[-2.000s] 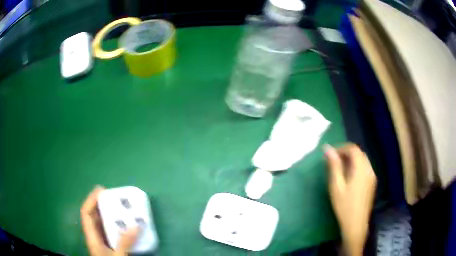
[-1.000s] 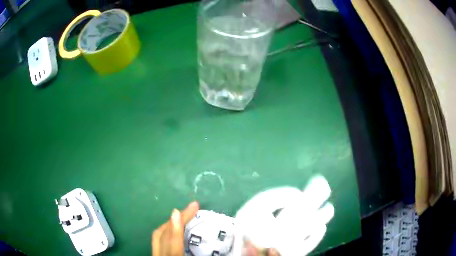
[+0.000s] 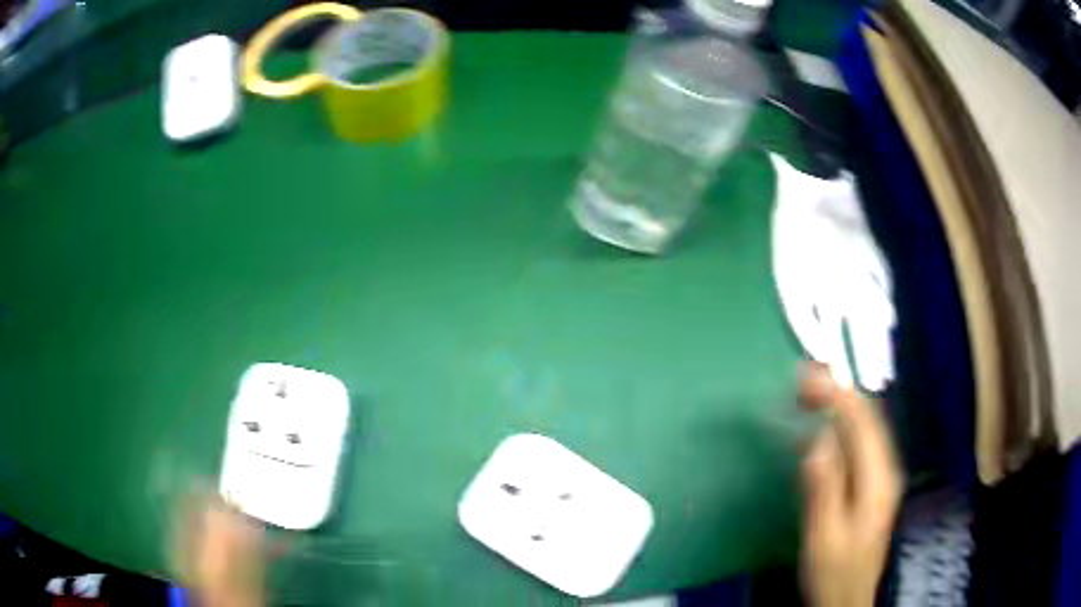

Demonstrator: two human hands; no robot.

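Note:
Two white plug adapters lie on the green bench: one at the lower left (image 3: 286,446) and one at the lower centre (image 3: 556,515), each with small dark marks on its upper face. My left hand (image 3: 223,548) is strongly blurred at the lower edge of the left adapter; whether it grips it is unclear. My right hand (image 3: 849,486) is at the lower right with its fingers apart and nothing visible in it, close below a white glove (image 3: 827,267). The glove lies limp along the bench's right edge, fingers towards me.
A clear bottle (image 3: 670,131) of liquid stands at the back right. A wide yellow tape roll (image 3: 385,101), a thinner ring (image 3: 263,81) and another white adapter (image 3: 200,89) are at the back left. Brown cardboard sheets (image 3: 990,237) stand at the right. White items (image 3: 936,551) show below them.
The white glove was at my right hand near the front and now lies at the right edge. The centre adapter, earlier at my hands pins up, lies alone. My left hand moved left, my right hand right.

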